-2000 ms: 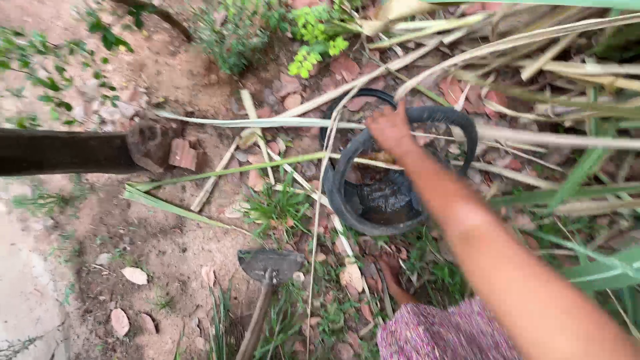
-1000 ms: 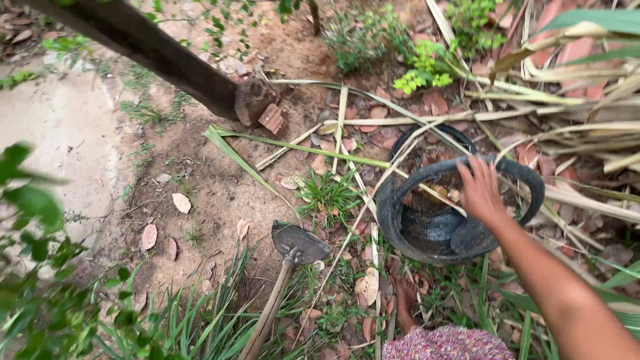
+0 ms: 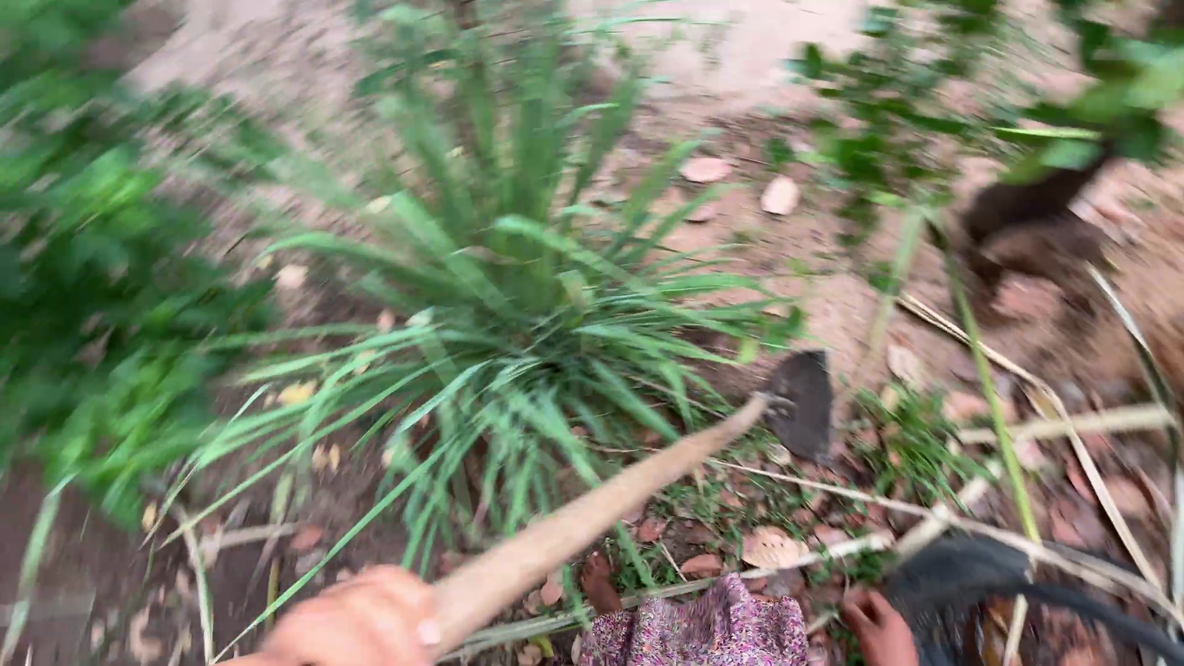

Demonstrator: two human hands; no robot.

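Note:
My left hand [image 3: 356,618], at the lower left, is closed around the wooden handle of a hoe [image 3: 592,518]. The handle slants up to the right, and its dark metal blade [image 3: 803,405] is beside the grass clump near low weeds. My right hand is out of view. A black basket-like container with a raised handle [image 3: 962,564] is partly visible at the lower right, cut off by the frame edge. Two bare feet show at the bottom, one [image 3: 601,583] left of the patterned cloth [image 3: 703,624] and one [image 3: 879,629] beside the container.
A large clump of long green grass [image 3: 527,324] spreads across the middle. Leafy plants [image 3: 111,305] stand at the left. A dark post or trunk base [image 3: 1036,208] is at the upper right. Dry stalks [image 3: 1073,425] and fallen leaves [image 3: 772,548] lie on the soil.
The view has swung left. My right hand, on the container's rim earlier, has left the view. The hoe, lying unheld in view before, now has my left hand around its handle.

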